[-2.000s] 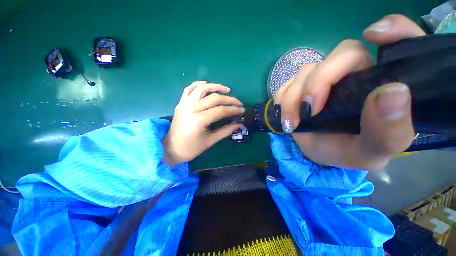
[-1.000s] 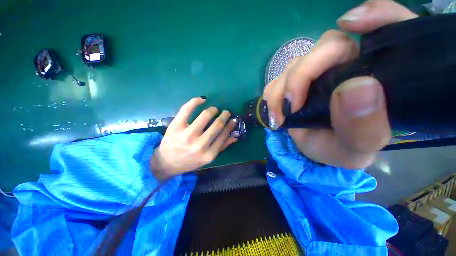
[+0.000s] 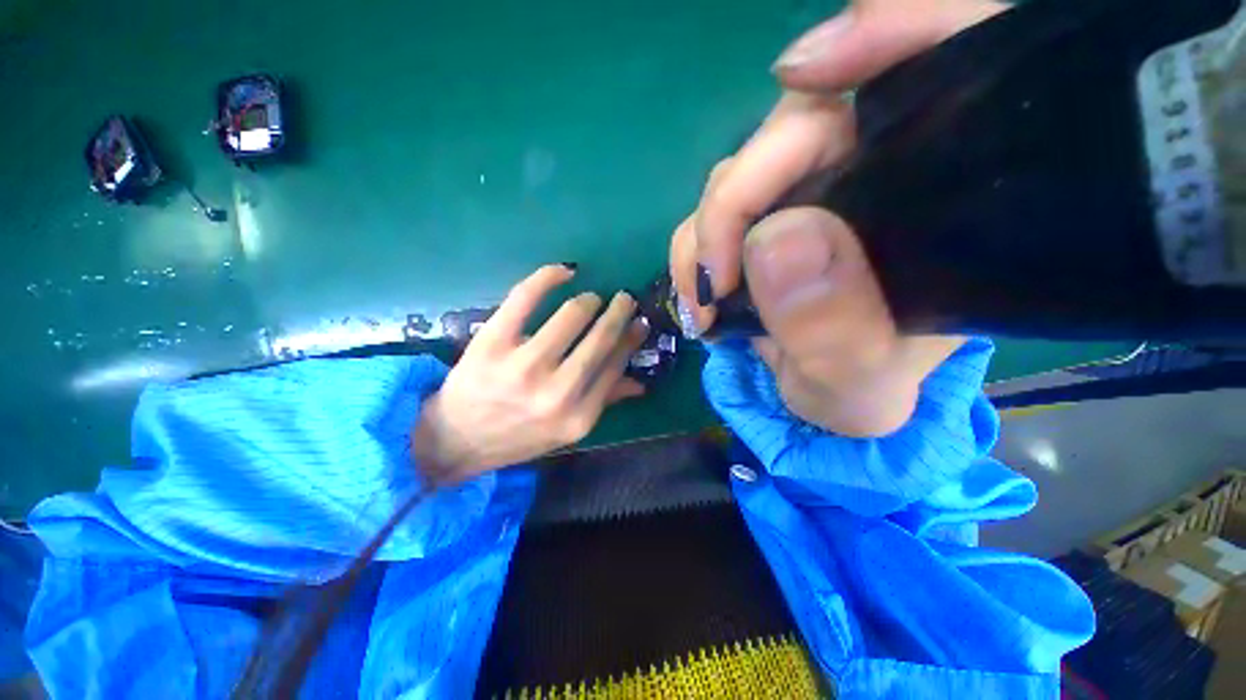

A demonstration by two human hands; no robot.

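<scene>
A small black electronic unit (image 3: 655, 350) with a silver-white patch lies near the front edge of the green bench. My left hand (image 3: 536, 372) rests beside it, with its fingertips against the unit's left side. My right hand (image 3: 827, 260) grips a thick black electric screwdriver (image 3: 1011, 178) with a worn label toward its rear. The screwdriver's nose points left at the unit. Its tip is hidden, so I cannot tell whether it touches a screw.
Two more black units, one upper left (image 3: 252, 120) and one farther left (image 3: 123, 160), lie on the green bench (image 3: 410, 137). A dark lead with a small round end (image 3: 215, 213) lies beside them. Cardboard boxes (image 3: 1192, 588) stand at the lower right.
My right hand and the screwdriver have moved left, closer to the unit. The round silver disc is no longer visible. My left fingers have spread and sit at the unit's left side.
</scene>
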